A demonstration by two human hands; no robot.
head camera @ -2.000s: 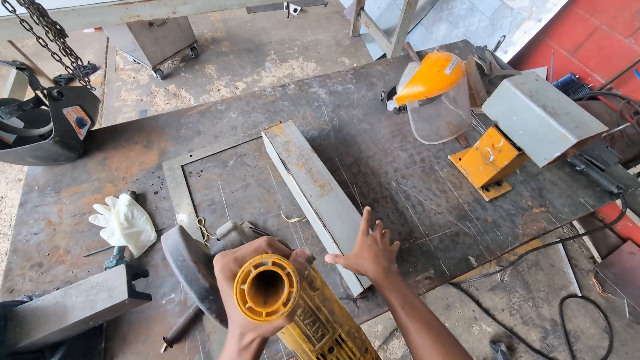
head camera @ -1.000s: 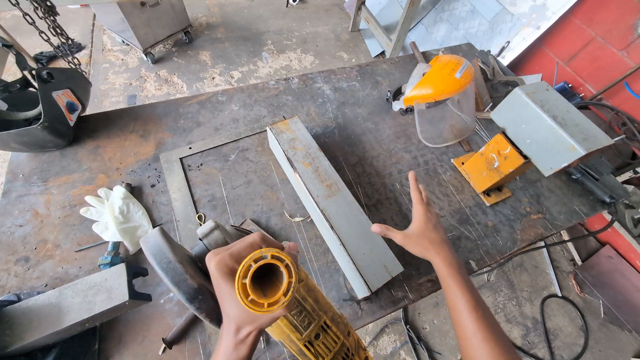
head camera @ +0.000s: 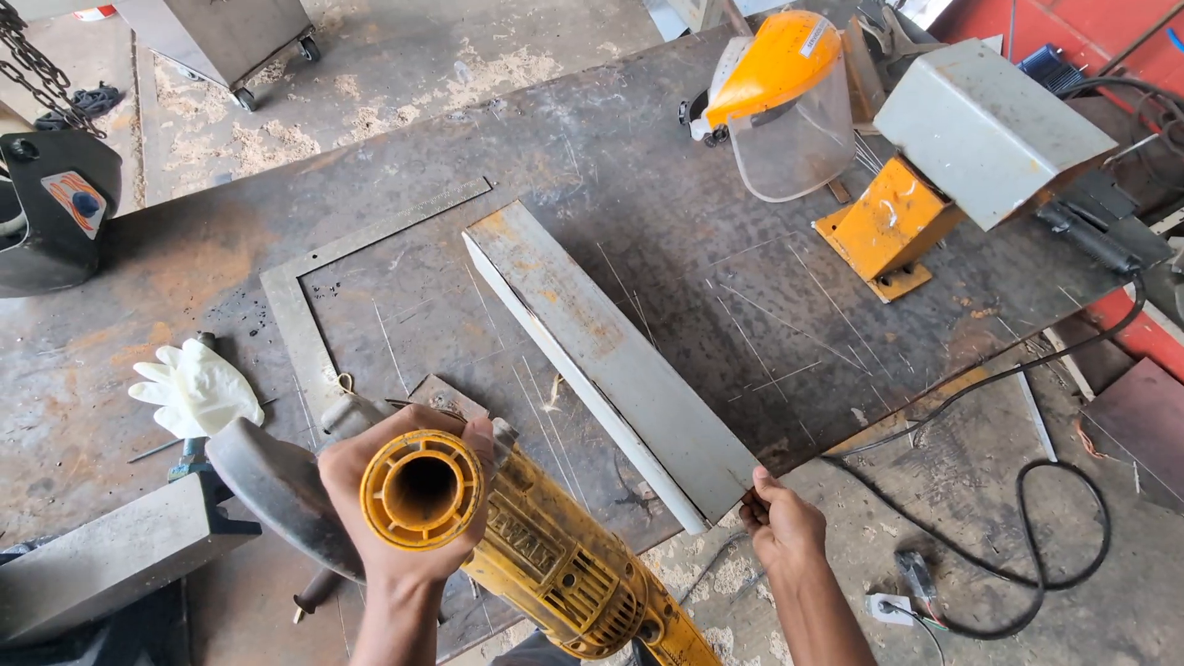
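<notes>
My left hand grips the side handle of a yellow DeWalt angle grinder, whose round handle end points up at me. The grinder's dark disc guard lies left of that hand. My right hand pinches the near end corner of a grey painted steel channel, which lies slantwise on the steel table and has rust patches. A steel framing square lies flat to the left of the channel. A small flat metal piece shows just beyond my left hand.
A white glove and a bench vise are at left, beside a welding helmet. An orange face shield, an orange bracket and a grey metal box stand at right. Black cable loops over the floor.
My right hand, open with fingers spread above the channel's right side one second ago, has closed on its near end. My left hand still holds the grinder.
</notes>
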